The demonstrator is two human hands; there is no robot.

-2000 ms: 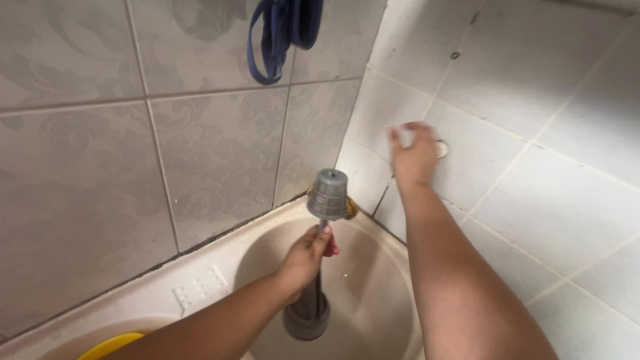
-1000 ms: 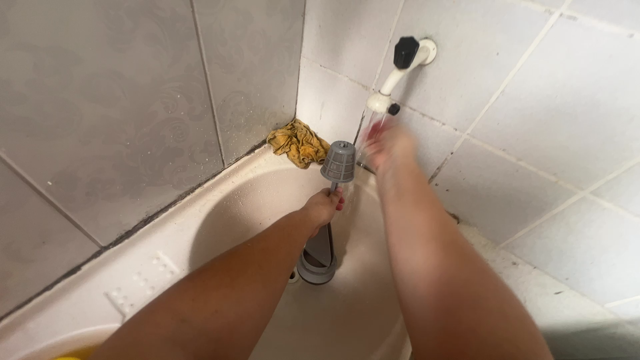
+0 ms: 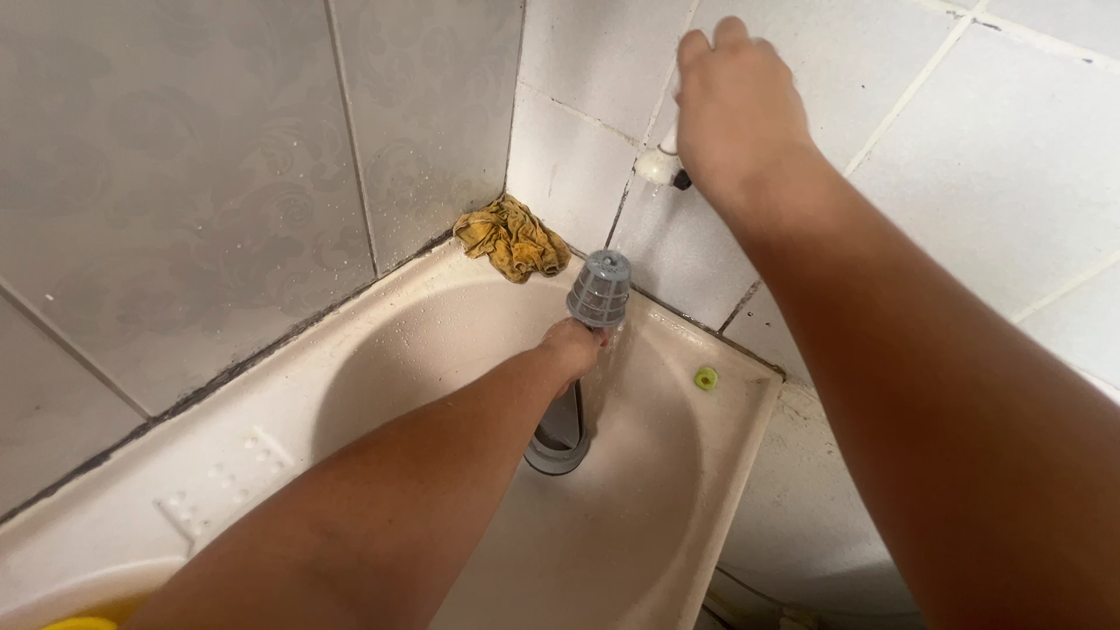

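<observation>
My left hand (image 3: 573,350) grips a grey plastic filter part (image 3: 600,289) by its stem, just under the ribbed, cone-shaped end. Its wider ring-shaped end (image 3: 558,451) hangs low in the sink basin (image 3: 647,516). My right hand (image 3: 739,105) is raised at the white wall tap (image 3: 658,166), over the place of its handle, which the hand hides; whether the fingers are closed on it cannot be told. Fine water drops show below the spout, above the filter part.
A crumpled yellow-brown cloth (image 3: 514,238) lies on the sink's back corner. A small green ring-shaped piece (image 3: 706,378) sits on the right rim. Tiled walls (image 3: 437,114) meet behind the sink. Part of a yellow object (image 3: 83,623) shows at the lower left.
My right hand has moved up from below the spout to the tap's handle area. My left hand still holds the grey filter part. The view has shifted.
</observation>
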